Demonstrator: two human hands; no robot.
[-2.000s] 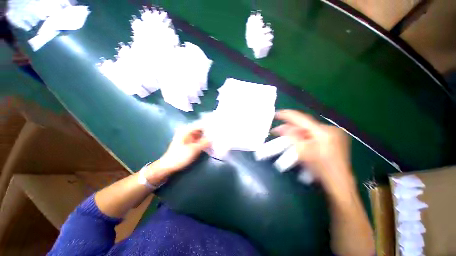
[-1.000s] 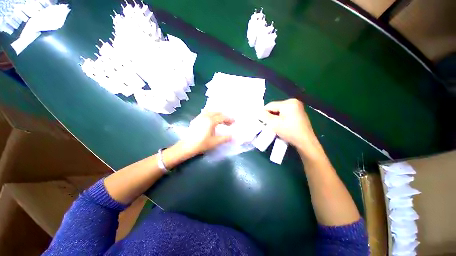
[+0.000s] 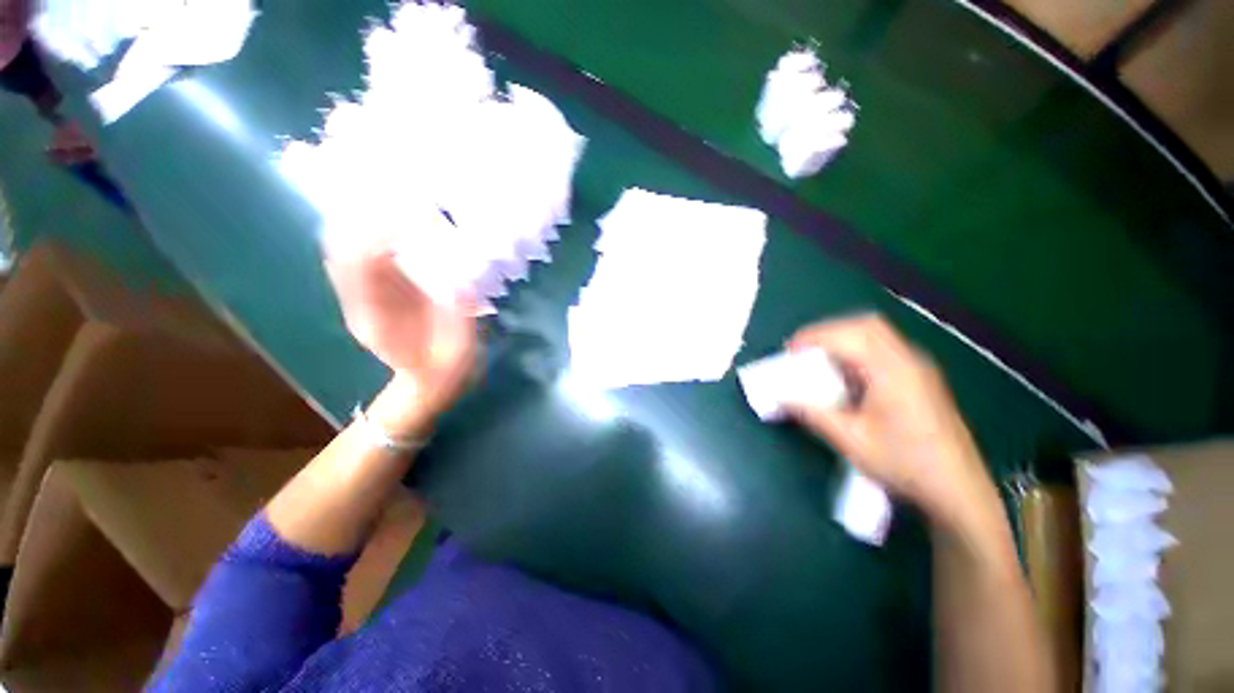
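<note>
A loose stack of white sheets (image 3: 670, 287) lies on the glossy green bench (image 3: 582, 501) in front of me. My right hand (image 3: 886, 406), right of the stack, holds white adapters; one block sticks out past the fingertips and another white block (image 3: 862, 506) shows below the palm. How many it holds is hidden. My left hand (image 3: 399, 318) is blurred at the lower edge of the big white adapter heap (image 3: 440, 149), fingers apart over it. I cannot tell whether it touches or grips a piece.
A small adapter group (image 3: 805, 111) stands beyond the dark strip. More white pieces (image 3: 169, 34) lie at the far left. At the lower right a carton (image 3: 1198, 569) holds a white zigzag row (image 3: 1127, 575), beside a tan bundle (image 3: 1049, 582). Open cartons (image 3: 122, 528) stand at lower left.
My left hand has left the sheet stack and moved left to the heap. My right hand has moved right and down, away from the stack, with white adapters in it.
</note>
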